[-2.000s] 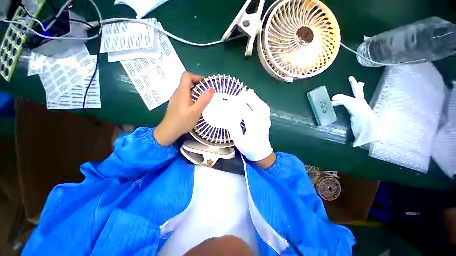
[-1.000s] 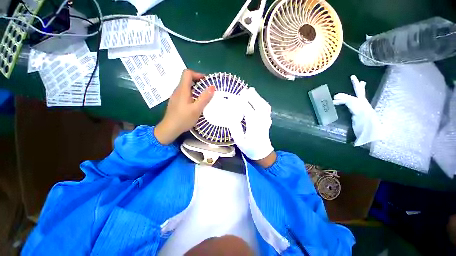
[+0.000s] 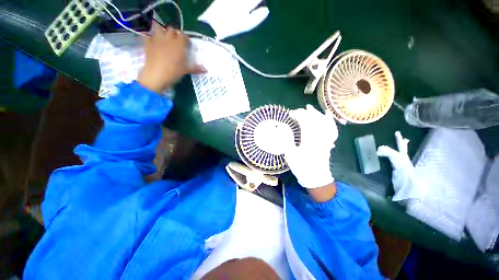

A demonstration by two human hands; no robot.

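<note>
A cream clip fan point(image 3: 268, 136) stands at the bench's near edge, its round grille facing up and its clamp base toward my chest. My right hand point(image 3: 313, 143), in a white glove, holds the right side of the grille. My bare left hand point(image 3: 167, 54) is off the fan, over the label sheets point(image 3: 219, 82) at the upper left. It is slightly blurred, and I cannot tell whether its fingers hold anything.
A second cream clip fan point(image 3: 357, 87) lies beyond, with a white cable. A grey-green block point(image 3: 367, 155), a white glove point(image 3: 402, 169), bubble bags point(image 3: 450, 180) and a clear bottle point(image 3: 457, 110) are at the right. Another white glove point(image 3: 234, 17) and a yellow-green strip point(image 3: 74, 24) lie at the far left.
My left hand has let go of the fan and moved up and left to the label sheets. My right hand still holds the fan. The view has shifted and tilted.
</note>
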